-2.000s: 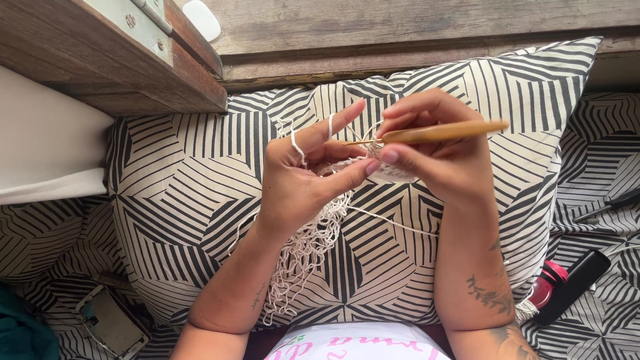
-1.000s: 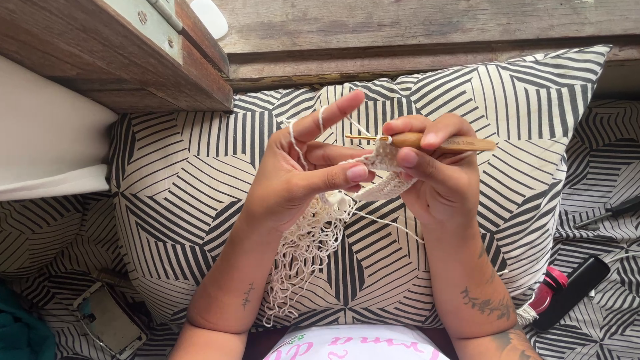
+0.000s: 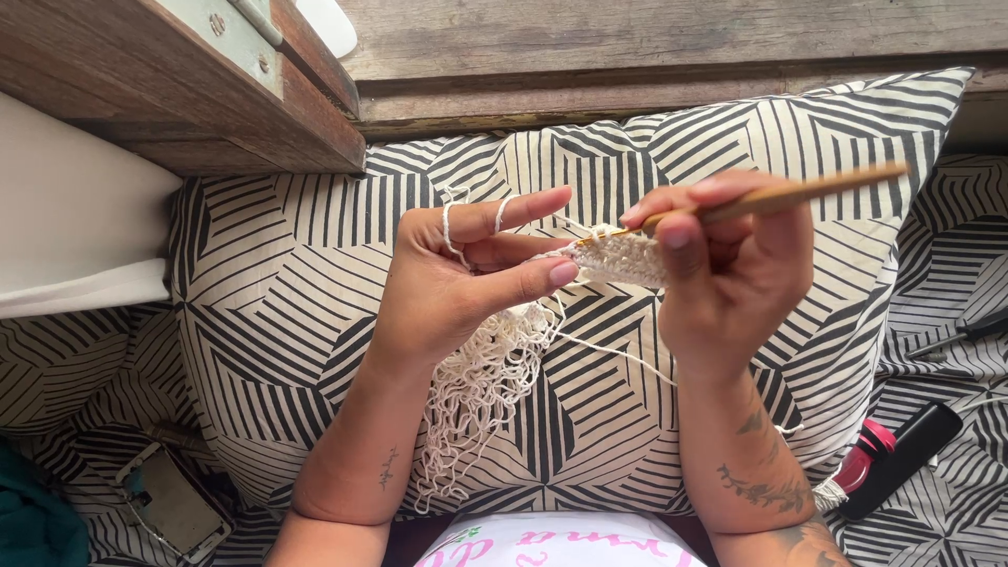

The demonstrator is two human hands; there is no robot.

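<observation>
My left hand (image 3: 465, 276) pinches the edge of a cream crochet piece (image 3: 622, 256) between thumb and finger, and cream yarn (image 3: 504, 211) loops around its raised index finger. In my right hand (image 3: 732, 268) is a crochet hook with a wooden handle (image 3: 803, 191); its gold-coloured shaft tip lies at the top edge of the piece, near my left fingertips. My right thumb and fingers also touch the right end of the piece. Loose, wavy looped crochet mesh (image 3: 480, 394) hangs below my left hand onto the cushion. A strand of yarn runs right toward my right wrist.
Beneath my hands lies a black-and-cream patterned cushion (image 3: 614, 425). A wooden post with a metal hinge (image 3: 252, 51) stands upper left, by a wooden ledge (image 3: 598, 39). A damaged-looking phone (image 3: 177, 500) lies lower left. A black case (image 3: 902, 461), a pink object (image 3: 862, 453) and a screwdriver-like tool (image 3: 957, 335) lie right.
The hook's handle has swung from nearly level to pointing up and right. The crochet piece is stretched out more flatly between my hands than one second ago.
</observation>
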